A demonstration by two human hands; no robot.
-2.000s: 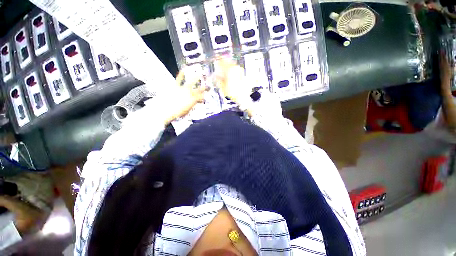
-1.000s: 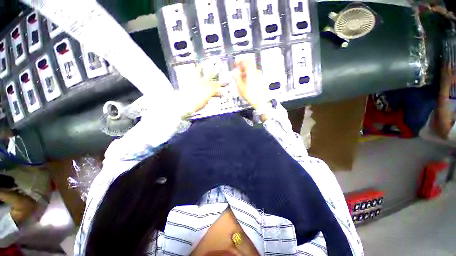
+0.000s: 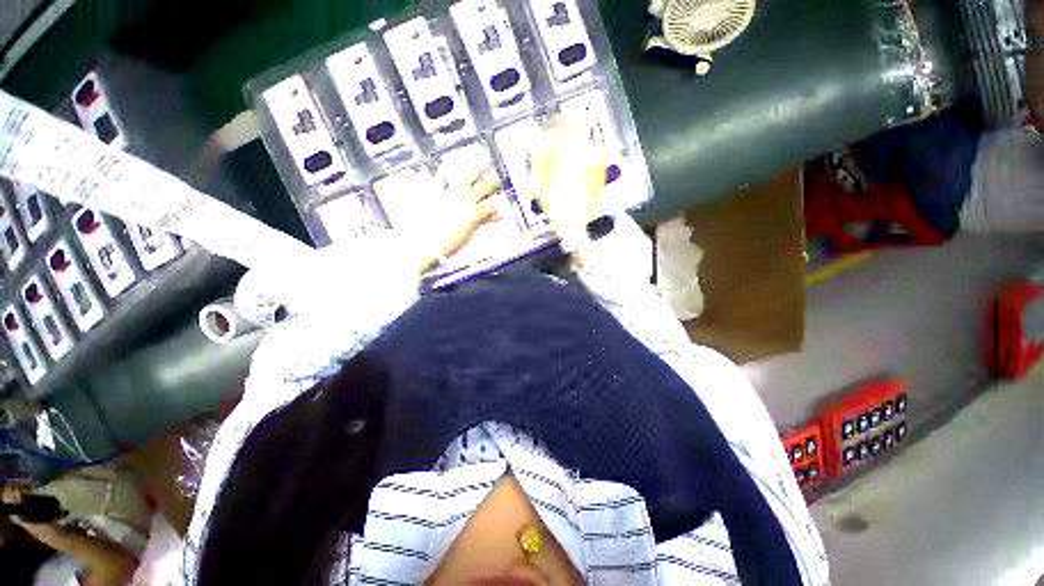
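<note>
A clear blister tray [image 3: 384, 172] lies in front of me, tilted in view, with two rows of white units [image 3: 429, 74] with dark ovals. My right hand [image 3: 569, 177] is over the near row, fingers on or just above a unit toward the right. My left hand [image 3: 464, 218] is over the near row's middle, fingers apart. Both hands are overexposed; no label at the fingertips can be made out. A long white printed label strip [image 3: 137, 189] runs from the left edge to my left sleeve.
Trays with red-marked units [image 3: 78, 286] lie at left. A label roll [image 3: 220, 322] is beside my left sleeve. A small cream fan [image 3: 706, 21] stands beyond the tray at right. Brown cardboard [image 3: 750, 269] and red crates [image 3: 864, 426] are below right. Other people show at both sides.
The view has turned, so tray and fan appear further left and the tray tilted. My right hand has moved from the near row's middle to a unit further right.
</note>
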